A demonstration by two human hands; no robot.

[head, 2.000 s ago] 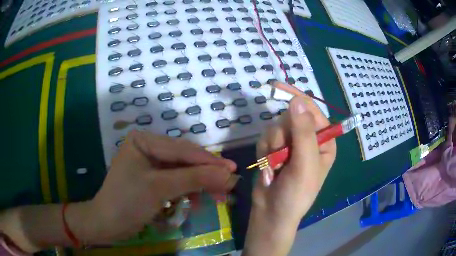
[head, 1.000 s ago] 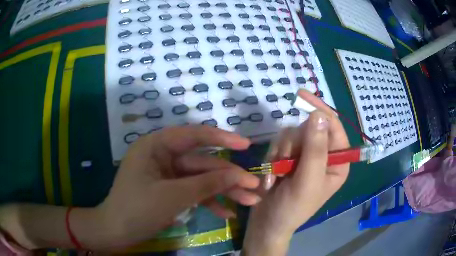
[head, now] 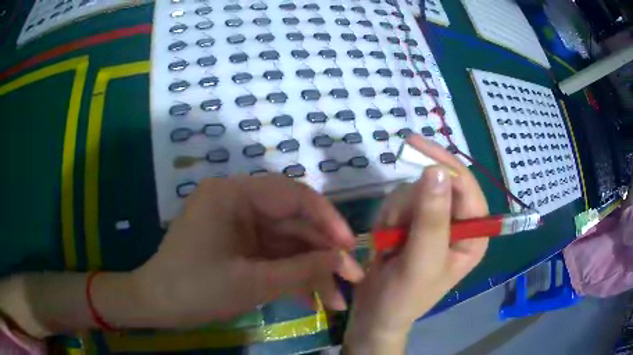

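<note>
My right hand [head: 423, 243] holds a red test probe [head: 479, 227] nearly level, its pins pointing left at my left fingertips. The same hand also holds a short white piece [head: 418, 157] between its fingers. My left hand [head: 257, 243] is blurred, its thumb and fingertips bunched at the probe's tip; a tiny thing may be between them, but I cannot tell. The pin ends are hidden or blurred there. Behind my hands lies the central white parts tray [head: 166, 156] with rows of dark ovals [head: 343, 163] joined in pairs.
A smaller parts tray [head: 497, 125] lies at right, with more boards at the top. A red probe lead [head: 486, 173] crosses the central tray. A small white bit [head: 123, 224] lies on the green mat at left. Pink cloth [head: 600, 253] and a blue frame [head: 541, 291] show beyond the right edge.
Over two seconds, my hands came together at the probe tip, and the probe turned closer to level and shifted right. The central tray appears slightly further right in view.
</note>
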